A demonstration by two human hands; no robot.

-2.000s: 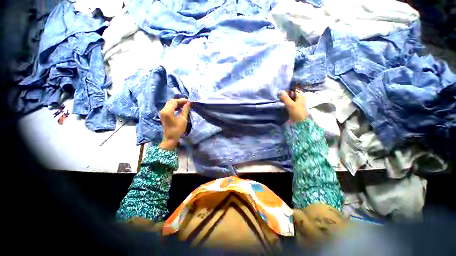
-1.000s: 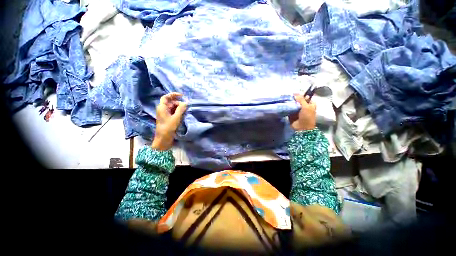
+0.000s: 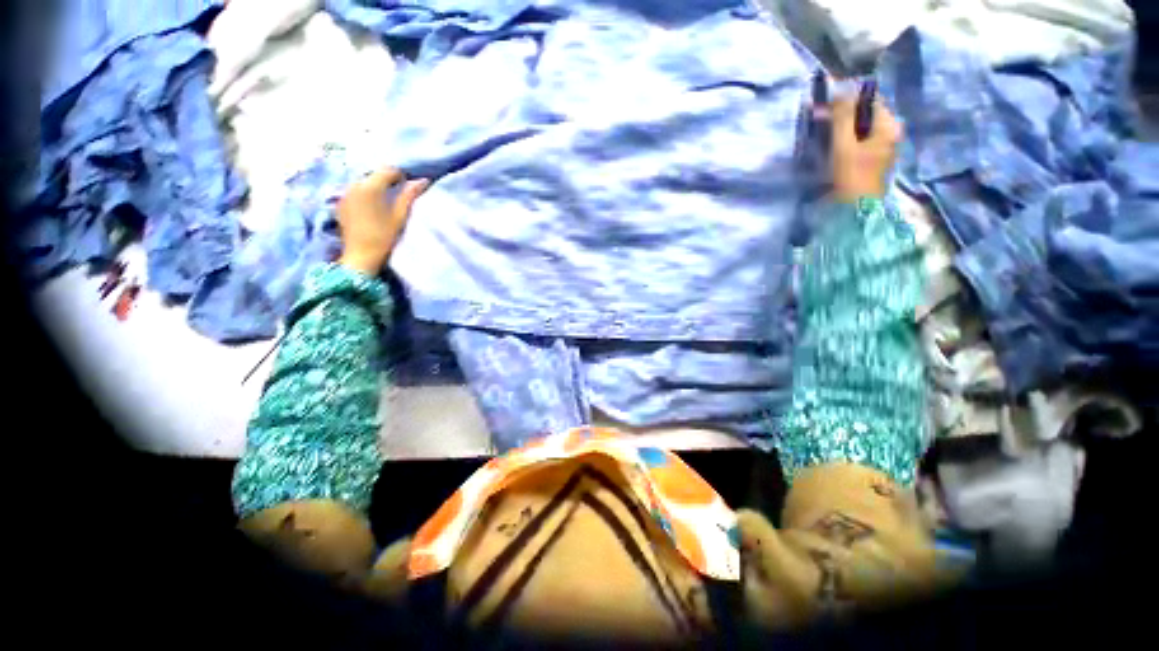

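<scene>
A light blue denim jacket (image 3: 610, 191) lies spread in front of me, its stitched hem facing me. A patterned denim part (image 3: 521, 382) shows below the hem. My left hand (image 3: 375, 219) pinches the jacket's left edge between thumb and fingers. My right hand (image 3: 867, 140) is at the jacket's upper right edge, somewhat blurred. Dark narrow snips (image 3: 866, 109) stick up from the right hand. Whether the right fingers also grip the cloth is hard to tell.
Blue jackets lie heaped at the left (image 3: 140, 165) and at the right (image 3: 1080, 254). Off-white cloth (image 3: 299, 102) lies at the upper left, with more at the right. Small red and dark items (image 3: 123, 295) lie on the white table (image 3: 165, 394) at the left.
Both hands have moved away from me and farther apart, from the folded strip to the jacket's sides. The jacket now lies flatter, its hem nearer me.
</scene>
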